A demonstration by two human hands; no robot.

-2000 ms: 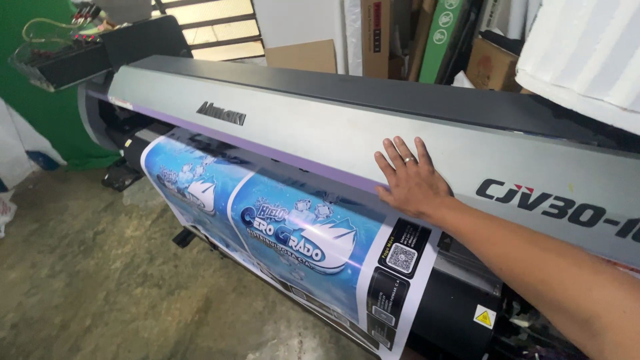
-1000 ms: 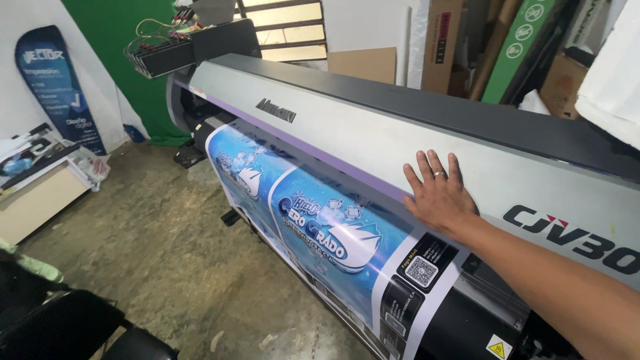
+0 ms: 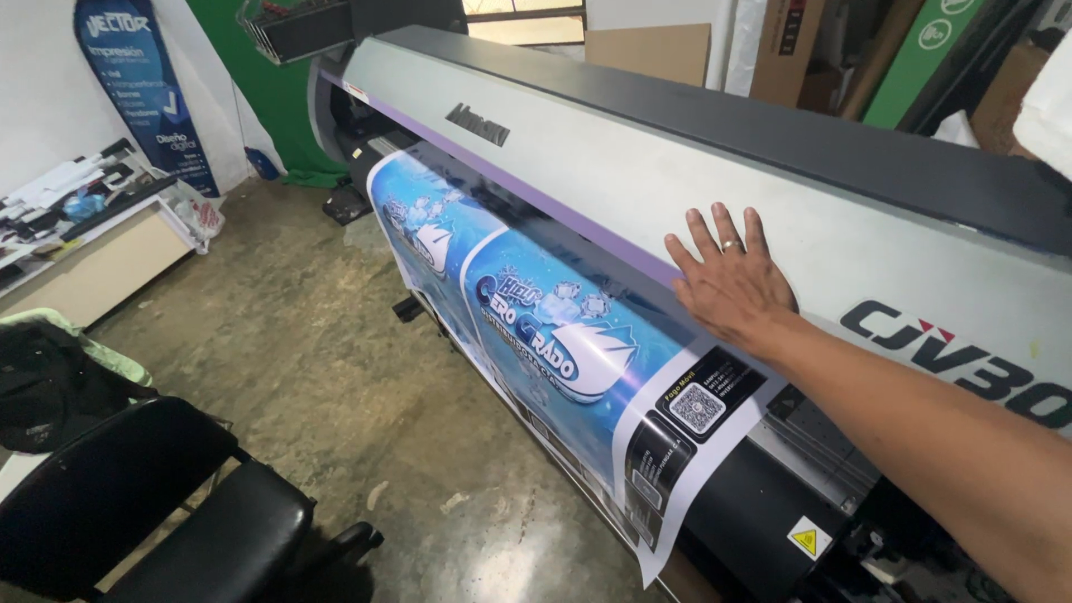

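My right hand, with a ring on one finger, rests palm down and fingers spread on the pale front cover of a Mimaki wide-format printer. It grips nothing. Below the cover, a printed sheet with blue graphics, white borders and small black panels comes out of the printer and hangs over its dark front. The sheet lies just below and left of my hand, and bears writing and a printed code. A yellow warning label is at the lower right of the printer. My left hand is not in view.
A black office chair stands at the lower left on the concrete floor. Behind it is a low table heaped with scraps, beside a blue banner. Cardboard and a green box are behind the printer.
The view has swung left, bringing the black chair, the low table and the banner into sight. My right hand stays spread on the printer's cover.
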